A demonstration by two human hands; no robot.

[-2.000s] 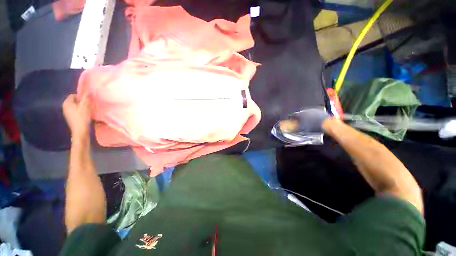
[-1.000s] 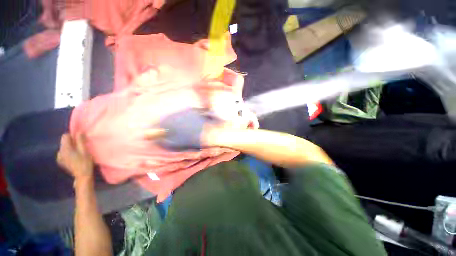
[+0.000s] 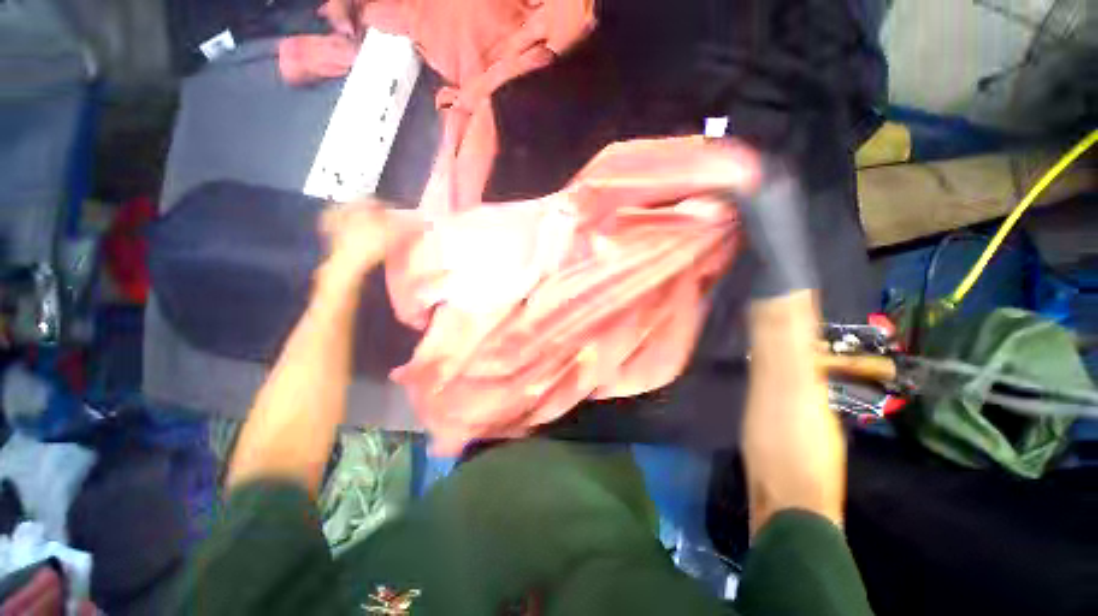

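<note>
A coral-pink garment [image 3: 554, 301] hangs in loose folds between my hands, over the dark padded board [image 3: 235, 271]. My bare left hand [image 3: 359, 231] grips its upper left corner. My right hand [image 3: 773, 229], in a grey glove and blurred, holds its upper right end; the fingers are partly hidden by cloth and blur. The steam iron [image 3: 857, 367] stands at the right, its tan handle showing, partly hidden behind my right forearm.
A white bar [image 3: 364, 114] and more coral cloth [image 3: 494, 48] lie beyond the board. Dark cloth with a white label [image 3: 716, 126] is behind. A yellow hose [image 3: 1023, 211], green cloth [image 3: 1005, 391] and tan strip [image 3: 951, 199] are at the right.
The iron, moved over the garment one second ago, now stands at the right, out of my hand. My gloved hand has taken the garment's right end. The cloth is lifted and bunched.
</note>
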